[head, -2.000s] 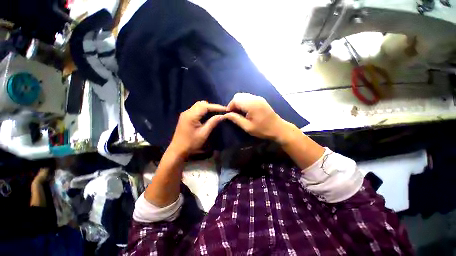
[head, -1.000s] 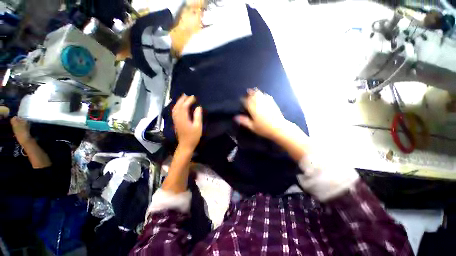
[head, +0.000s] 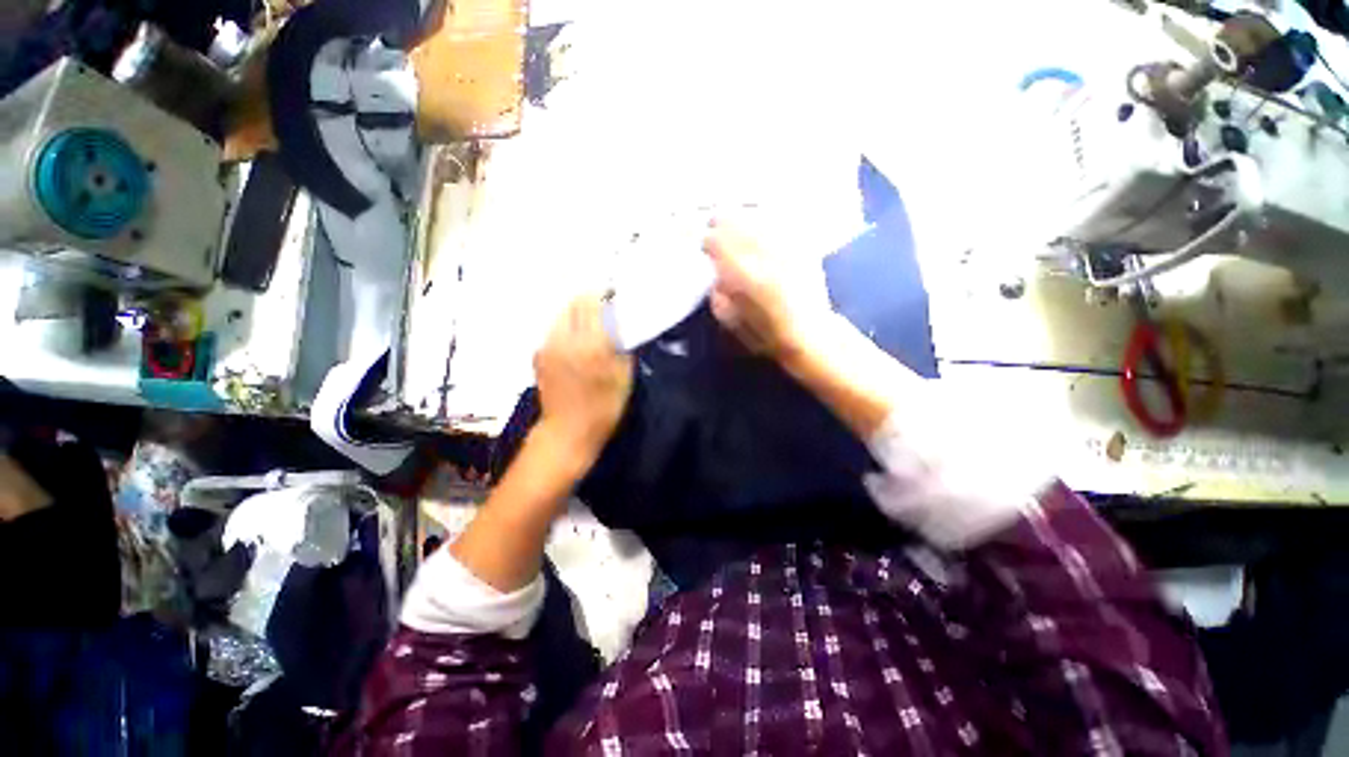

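A navy fabric panel (head: 740, 429) hangs over the table's front edge into my lap. One navy corner of it lies on the white table further right. A thin white fabric piece (head: 658, 289) lies along its upper part and is hard to tell from the table. My left hand (head: 585, 370) holds the white and navy fabric at their left side. My right hand (head: 752, 293) pinches the fabric edge a little further right and higher; it is slightly blurred. The fingertips are partly hidden by glare and cloth.
The sewing machine (head: 1184, 192) stands at the right, with red-and-yellow scissors (head: 1154, 379) under its arm. At the left lie brown cardboard (head: 471, 67) and curved dark and white strips (head: 318, 111). A teal-wheeled machine (head: 92, 182) and another person's arm (head: 18, 488) are further left.
The navy panel has been drawn down off the table toward my lap, uncovering the white tabletop and cardboard. White fabric now shows between my hands, and both hands have closed on the cloth.
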